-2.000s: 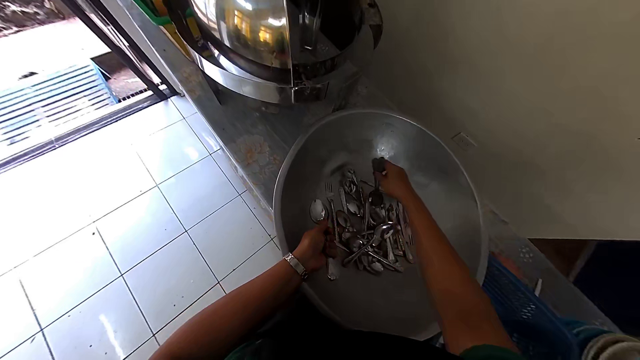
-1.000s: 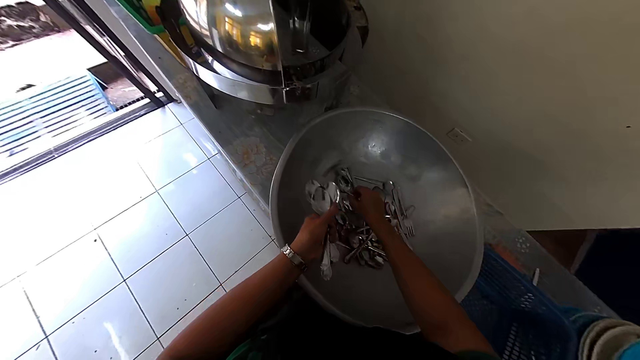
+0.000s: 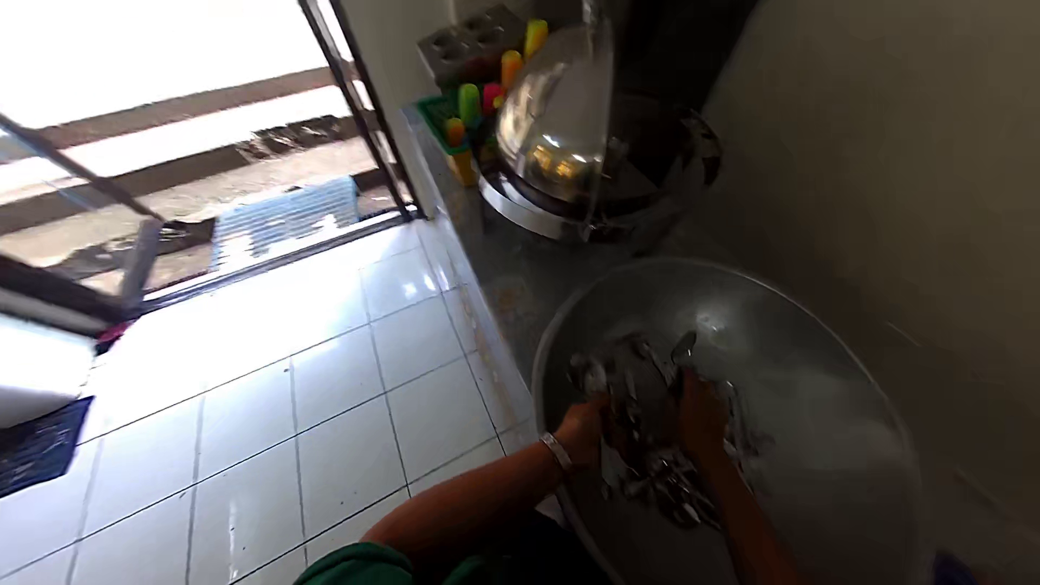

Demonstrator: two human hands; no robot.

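Observation:
A wide metal basin holds a heap of metal spoons and forks. My left hand, with a metal watch or bracelet on its wrist, is at the basin's left side, closed around the handles of some spoons whose bowls stick out above the fingers. My right hand is over the middle of the heap with a spoon in its grip, the bowl pointing up and away. Both hands are blurred and their fingertips are partly hidden among the cutlery.
Behind the basin a round chafing dish with a shiny lid stands on the counter. A green basket with coloured items and a muffin tin are beyond it. Tiled floor and a doorway lie left; a wall rises right.
The view has swung left, showing more of the doorway. Since one second ago a spoon has come to stick out above my right hand. My left hand still holds spoons.

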